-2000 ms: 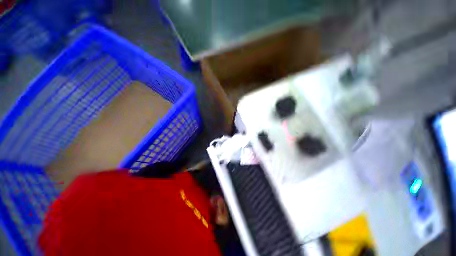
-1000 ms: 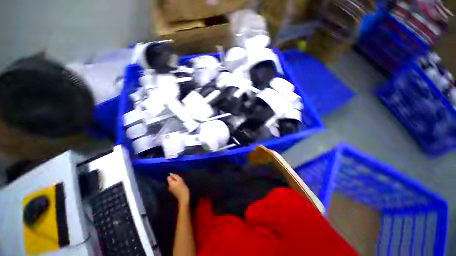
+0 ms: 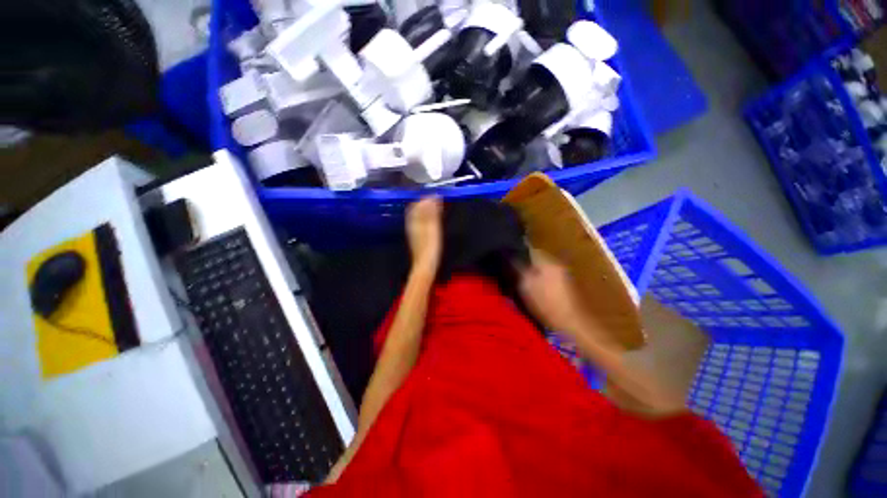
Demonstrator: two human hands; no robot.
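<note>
My left hand (image 3: pixel 425 233) is low in front of me, against black cloth (image 3: pixel 478 233) over my lap. Its fingers look curled, but what is in them does not show. My right hand (image 3: pixel 545 289) is blurred at the right side of the same cloth, beside the brown stool seat (image 3: pixel 584 267). Its fingers and any hold on the cloth are unclear. A blue crate (image 3: pixel 340 195) heaped with white and black camera housings (image 3: pixel 433 146) stands just beyond my lap.
On my left are a black keyboard (image 3: pixel 263 355) on a white tray and a mouse (image 3: pixel 58 282) on a yellow pad (image 3: pixel 73 342). A lattice-sided blue crate (image 3: pixel 768 336) with cardboard inside stands right of the stool. Another crate (image 3: pixel 822 160) is at the upper right.
The view has swung from the machine desk and tilted down onto my lap and the parts crate. My right hand has come into view, and my left hand appears farther right, against the cloth.
</note>
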